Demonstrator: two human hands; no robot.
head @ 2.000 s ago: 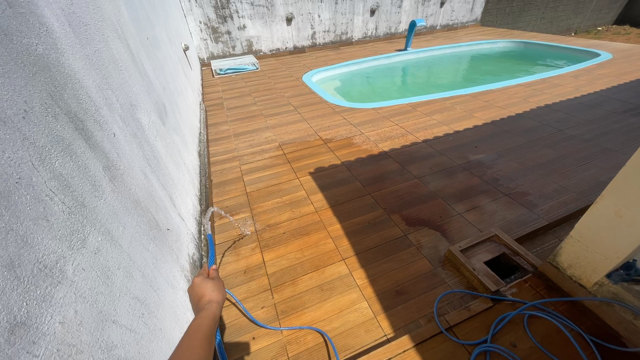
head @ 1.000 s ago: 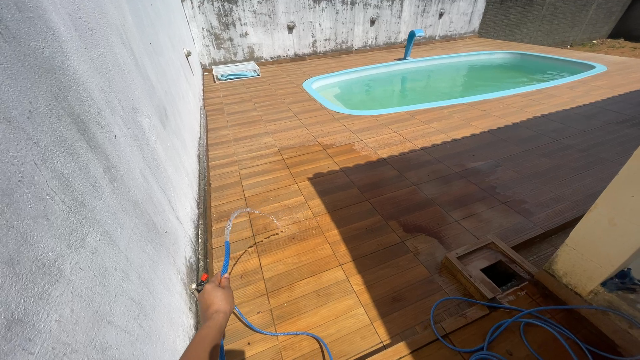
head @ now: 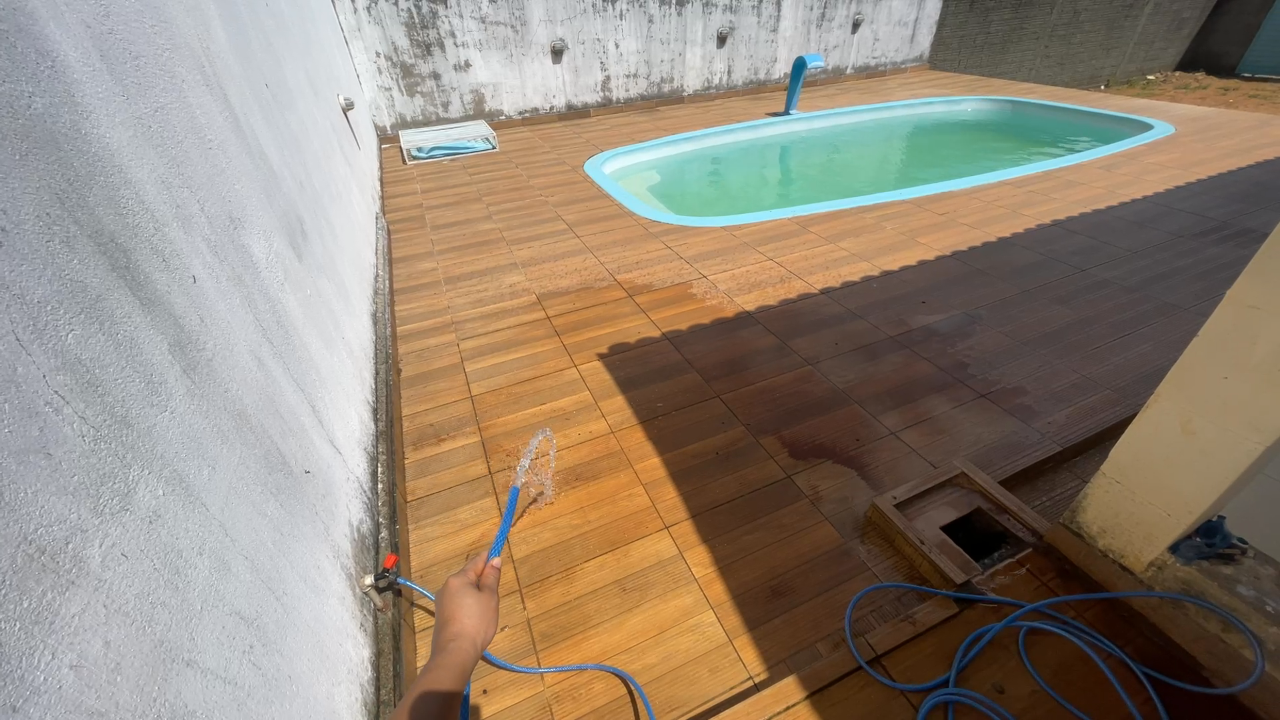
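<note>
My left hand [head: 465, 605] reaches in from the bottom, left of centre, with its fingers closed around a blue garden hose [head: 507, 522] just behind the open end. Water [head: 538, 462] arcs out of the hose end and falls on wet wood-look floor tiles [head: 590, 560]. Beside the hand, low on the white wall, is a tap with a red handle [head: 390, 562], with blue hose running from it. More hose [head: 965, 655] lies in loose coils at the lower right. My right hand is out of view.
A rough white wall [head: 190, 350] runs along the left. At the lower right, a raised frame [head: 895, 525] surrounds a dark square opening, near a cream pillar [head: 1170, 440]. Farther off are a pool with a light blue rim [head: 690, 220] and a white tray-like frame [head: 450, 152].
My left hand has moved right with the hose, away from the wall. The water now lands nearer the hose end. The tap's red handle, not visible two seconds ago, shows beside the hand.
</note>
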